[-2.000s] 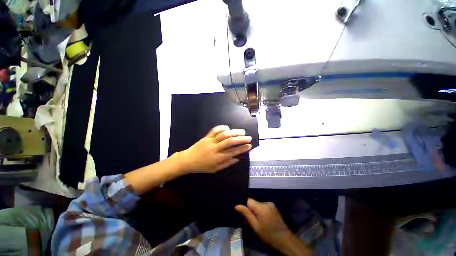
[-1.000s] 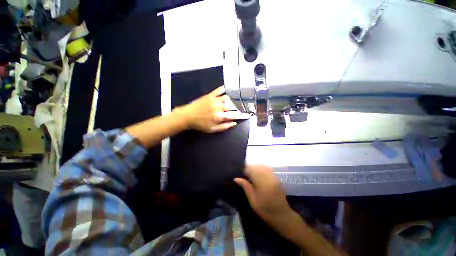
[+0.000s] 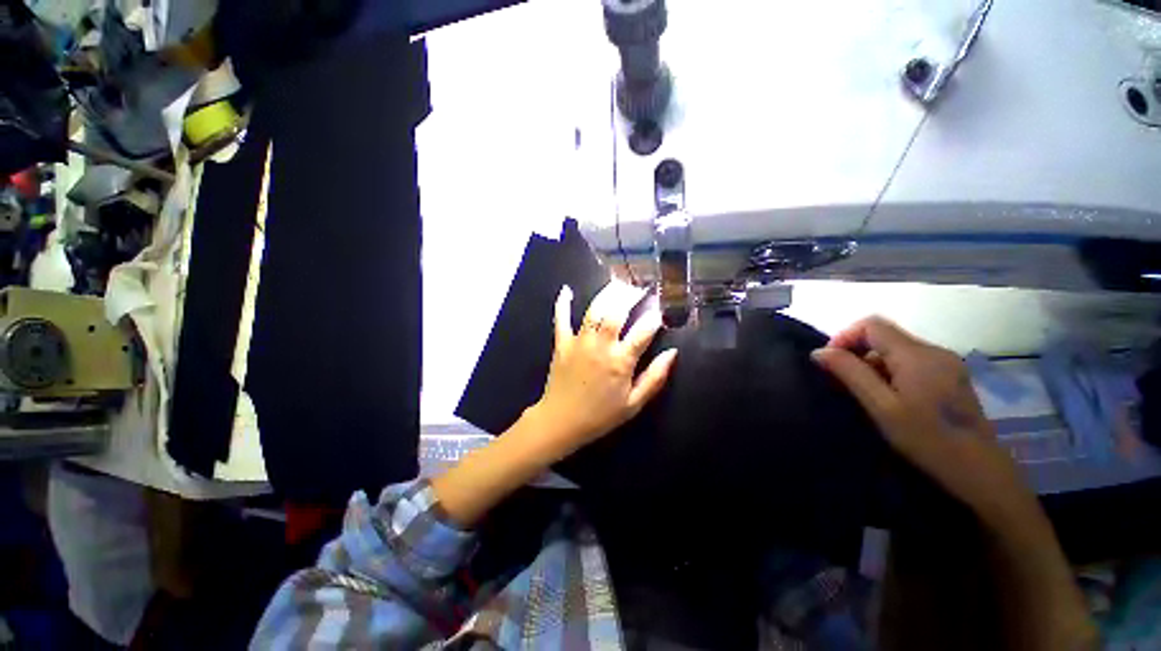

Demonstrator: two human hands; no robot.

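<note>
A black cloth panel [image 3: 713, 420] lies under the needle area and hangs over the table's front edge; its stepped end sticks out to the left. My left hand [image 3: 604, 369] lies flat on the panel with fingers spread, fingertips beside the presser foot. My right hand [image 3: 907, 382] pinches the panel's right edge between thumb and fingers, right of the foot. The white sewing machine head [image 3: 789, 140] stands above; its metal presser parts [image 3: 675, 254] are over the cloth. The needle point is hidden.
More black panels [image 3: 337, 280] lie on the left of the table, with a narrower black strip [image 3: 219, 293] beside them. A yellow roll [image 3: 210, 122] is at upper left. Pale blue scraps [image 3: 1082, 394] lie at right. A beige machine [image 3: 64, 343] stands at far left.
The panel has turned and moved right under the foot. My right hand has moved right and up onto the cloth's right edge. My left hand has shifted right and slightly down.
</note>
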